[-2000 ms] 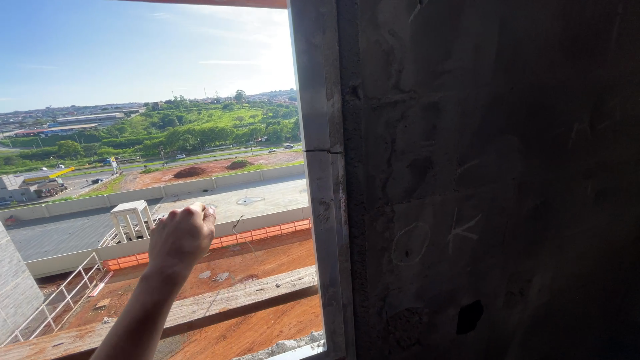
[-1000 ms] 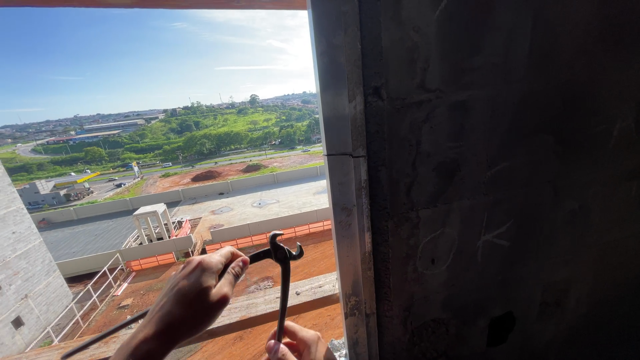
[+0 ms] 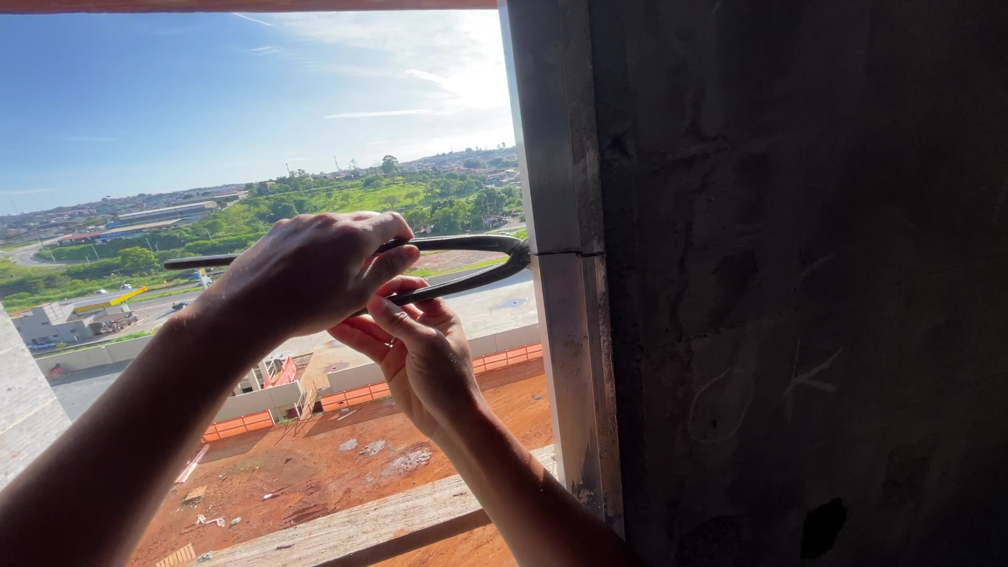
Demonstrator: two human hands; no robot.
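Dark metal end-cutting nippers (image 3: 472, 244) lie roughly level, their jaws against the outer edge of a metal-faced frame (image 3: 563, 205) beside a thin dark line that crosses it. My left hand (image 3: 315, 272) grips the upper handle, whose end sticks out to the left past my wrist. Under it, my right hand (image 3: 425, 346) holds the lower handle between thumb and fingers. What the jaws bite on at the frame's far edge is hidden.
A dark wall (image 3: 787, 197) with chalk-like marks fills the right side. Outside the opening, a wooden plank (image 3: 378, 512) runs low across, with red earth (image 3: 315, 465) far below. A pale block wall (image 3: 24, 402) stands at the left.
The nippers, upright with jaws up near the bottom one second ago, have swung level and up to the frame. My right hand has risen from the bottom edge.
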